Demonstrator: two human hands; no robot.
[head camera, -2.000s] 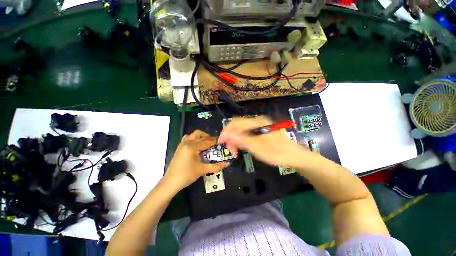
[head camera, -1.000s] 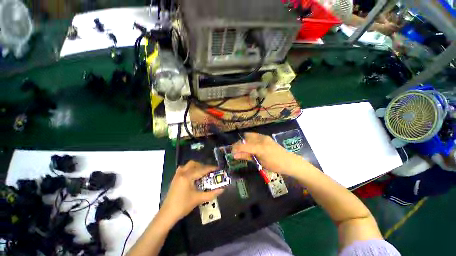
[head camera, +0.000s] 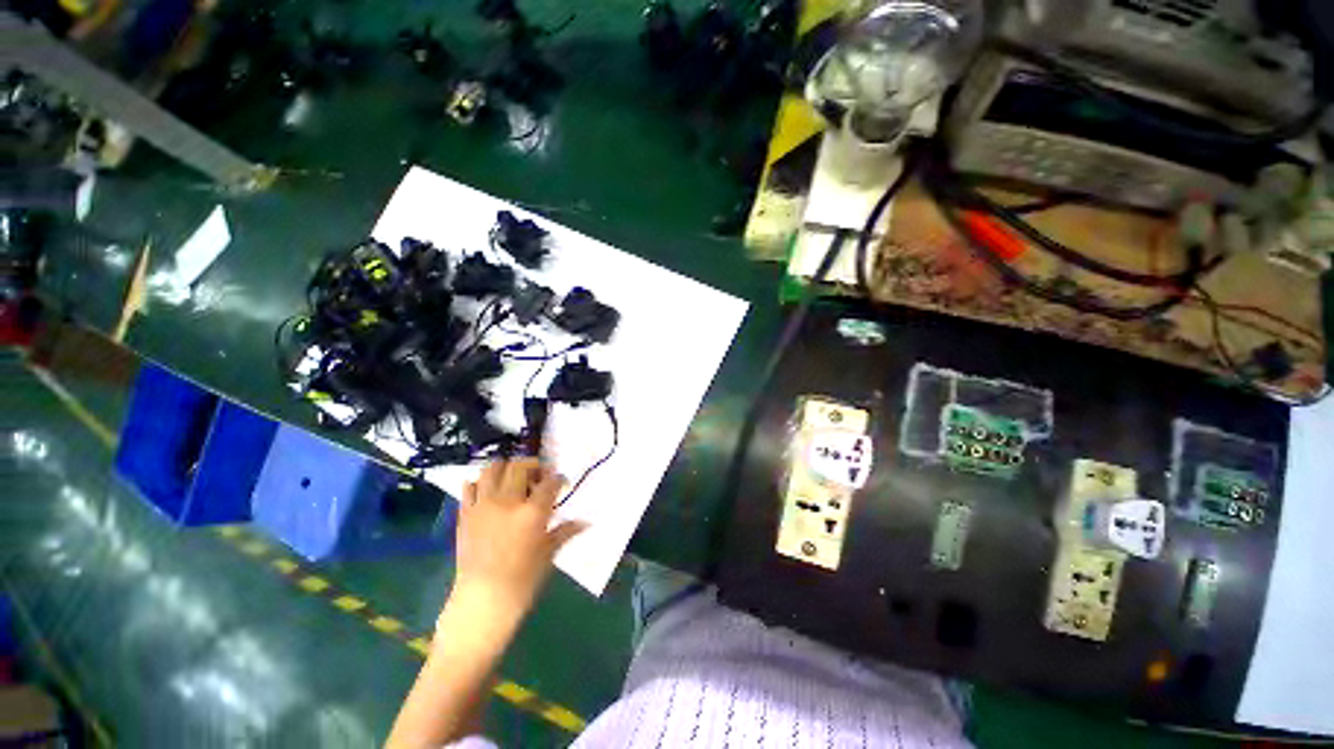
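Note:
My left hand (head camera: 508, 534) is palm down at the front edge of the left white sheet (head camera: 644, 424). Its fingertips meet a black adapter (head camera: 539, 427) at the near side of the tangled adapter pile (head camera: 402, 351); whether they grip it is hidden. The thumb is spread to the right. More black adapters with thin cords lie right of the pile, one (head camera: 581, 382) with its cord curling down. My right hand is out of the picture.
The black test board (head camera: 878, 585) lies at right with two cream sockets (head camera: 805, 512) (head camera: 1078, 593), white plug adapters and green circuit boards. The glass bulb (head camera: 892, 66) and bench meter (head camera: 1083, 132) stand behind. Blue bins (head camera: 310, 490) are below left.
The view has swung left. My left hand has moved from over the test board to the adapter pile, and the open adapter it held no longer shows. My right hand and the red-black stick have left view.

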